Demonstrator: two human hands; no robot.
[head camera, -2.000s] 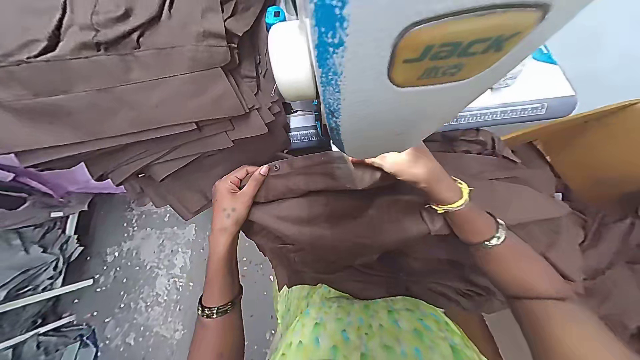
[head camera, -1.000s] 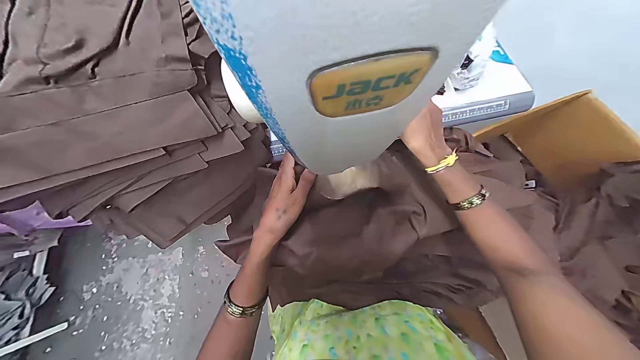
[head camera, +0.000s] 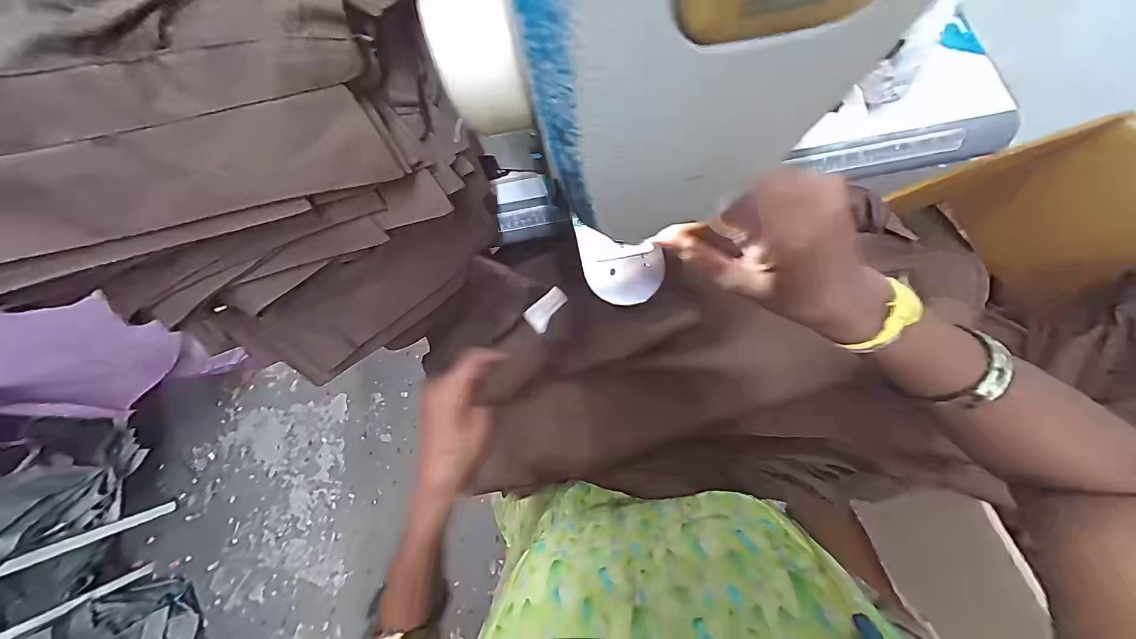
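Brown fabric (head camera: 621, 399) lies bunched over the machine bed and above my lap, with a small white label (head camera: 545, 310) on it. My left hand (head camera: 457, 417), blurred, is at the fabric's left edge; whether it grips the cloth cannot be told. My right hand (head camera: 772, 240) is beside the lower end of the sewing machine head (head camera: 683, 115), its fingers close to a rounded white machine part (head camera: 624, 269). Blur hides whether those fingers pinch anything. The needle area is hidden behind the head.
Stacked brown fabric pieces (head camera: 195, 169) are at the left, with purple cloth (head camera: 80, 355) below them. A yellow-brown panel (head camera: 1047, 204) stands at the right. A white spool-like part (head camera: 475, 62) adjoins the machine head. Speckled grey floor (head camera: 293, 470) shows at lower left.
My left hand has moved away from the machine head toward me. The white label and the rounded white machine part now show. The view has shifted.
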